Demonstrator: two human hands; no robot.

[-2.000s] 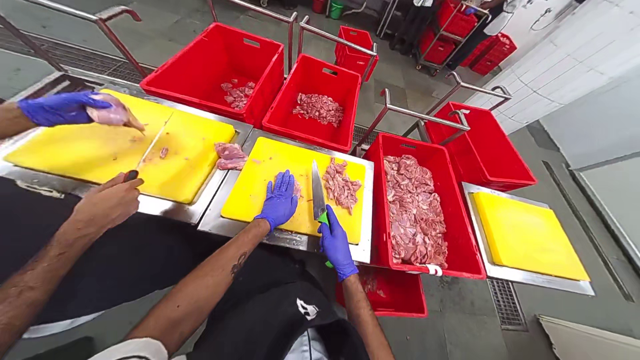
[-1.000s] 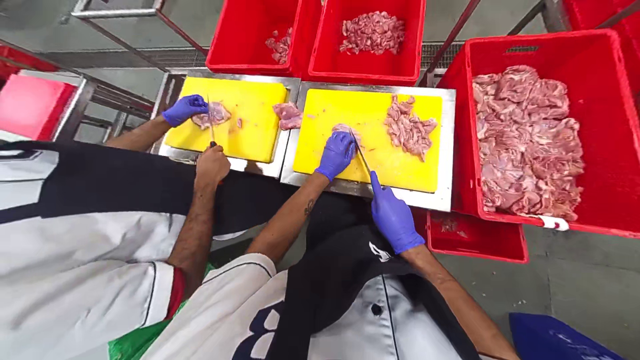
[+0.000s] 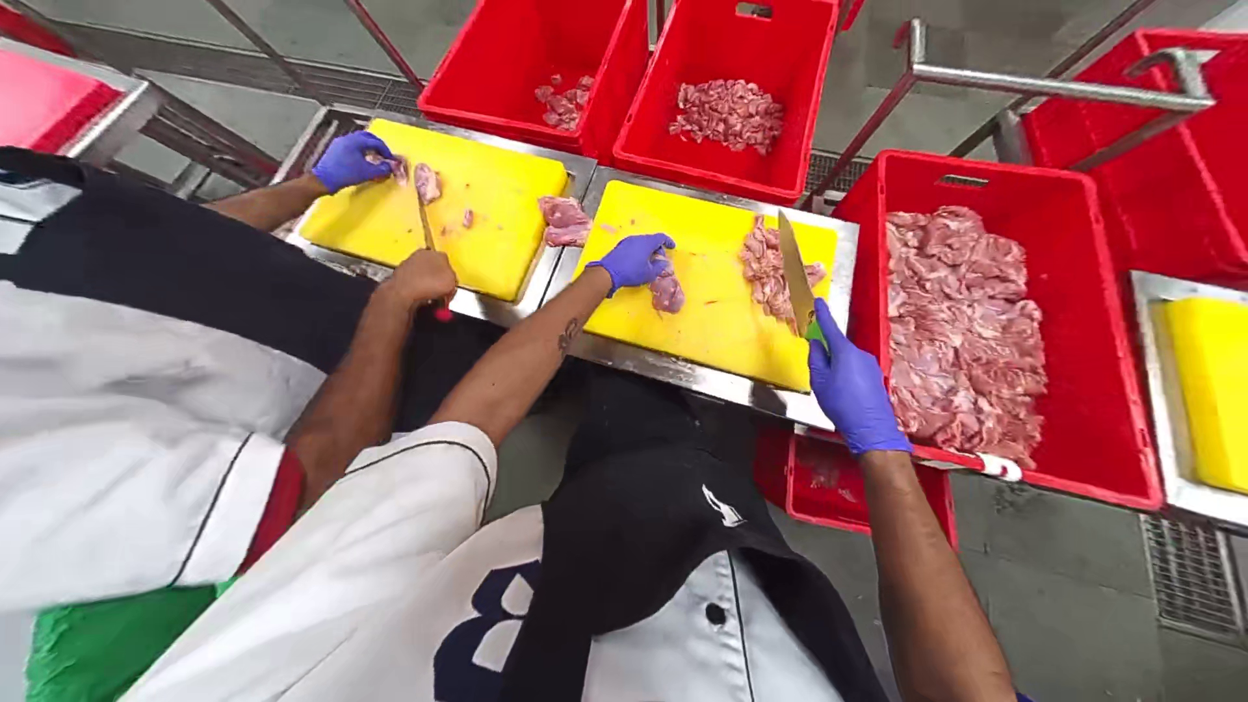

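My left hand point(image 3: 636, 263), in a blue glove, has its fingers on a piece of raw meat point(image 3: 667, 290) on the yellow cutting board point(image 3: 702, 336). My gloved right hand point(image 3: 850, 380) grips the green handle of a kitchen knife point(image 3: 795, 271). The blade points away from me over a pile of cut meat point(image 3: 765, 263) at the board's right side. Another piece of meat point(image 3: 565, 221) lies where this board and the left one meet.
A co-worker's gloved hand point(image 3: 353, 163) and bare hand with a knife work at the left board point(image 3: 487, 180). Red crates point(image 3: 726, 180) with meat pieces stand behind the boards. A large red crate point(image 3: 1092, 322) of meat stands right, beside metal rails point(image 3: 1063, 86).
The knife was low beside my left hand one second ago; it has moved right, over the cut pile. The co-worker's gloved hand has shifted left from the meat on their board.
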